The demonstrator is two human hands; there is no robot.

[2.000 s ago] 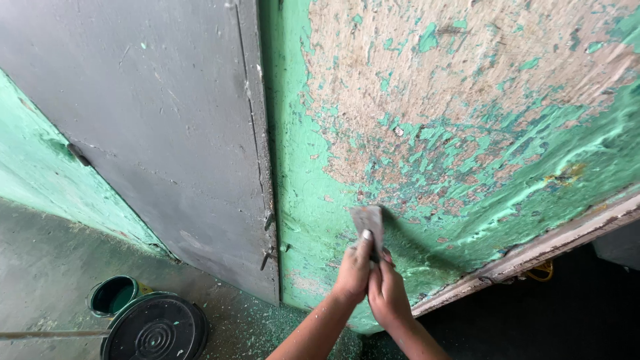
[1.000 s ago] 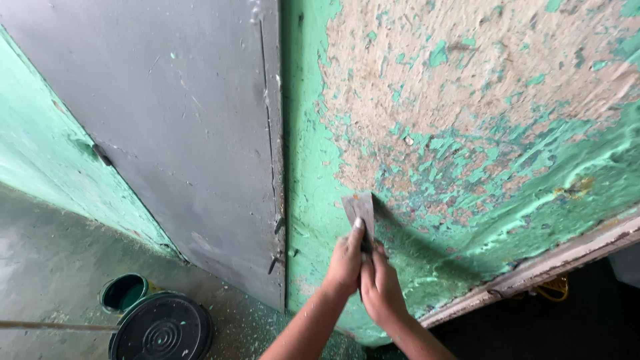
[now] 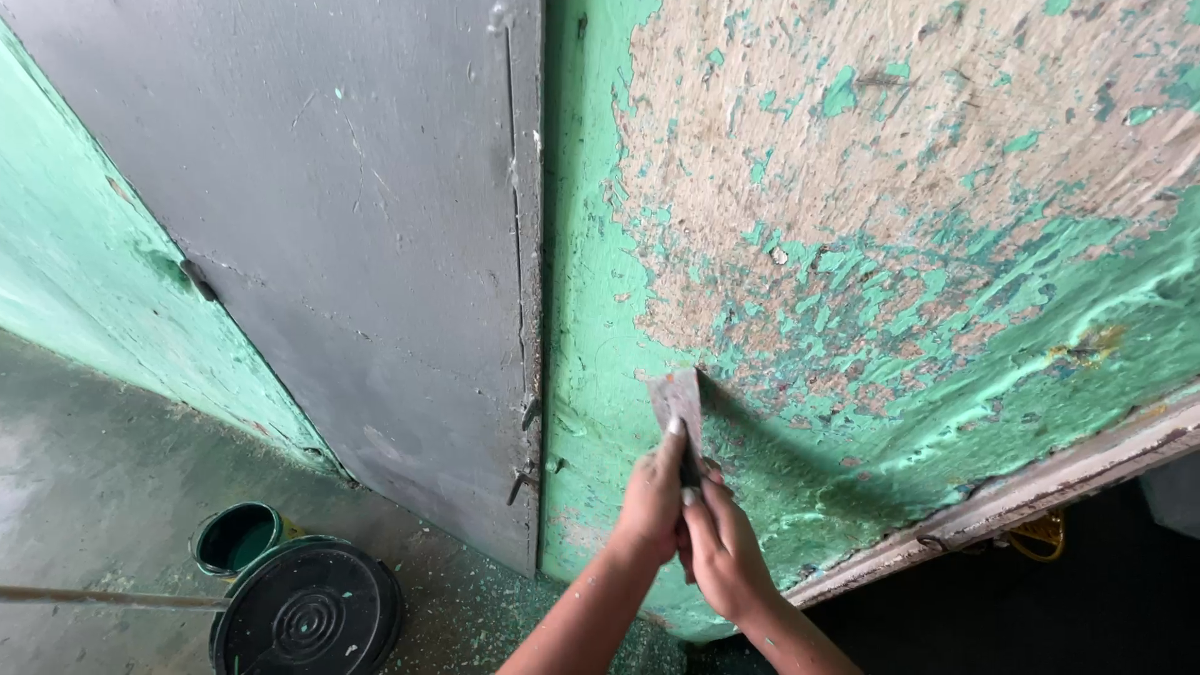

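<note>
A putty knife (image 3: 677, 403) with a flat metal blade is held in both my hands, its edge against the green painted wall (image 3: 600, 394) at the lower border of a bare patch. My left hand (image 3: 653, 502) grips it with the thumb along the blade. My right hand (image 3: 720, 544) closes round the dark handle from the other side, touching the left. Above and to the right, the bare plaster patch (image 3: 806, 159) shows beige, with flaking green bits over its lower part.
A grey door (image 3: 375, 234) with a bolt (image 3: 520, 483) stands left of the wall. On the floor are an open paint can (image 3: 236, 539), a black round lid (image 3: 309, 614), a long pole (image 3: 112, 597) and scattered paint flakes. A worn ledge (image 3: 1012, 497) runs at the lower right.
The putty knife's blade has turned more upright on the wall since two seconds ago. Both hands have stayed on it. The view has shifted slightly.
</note>
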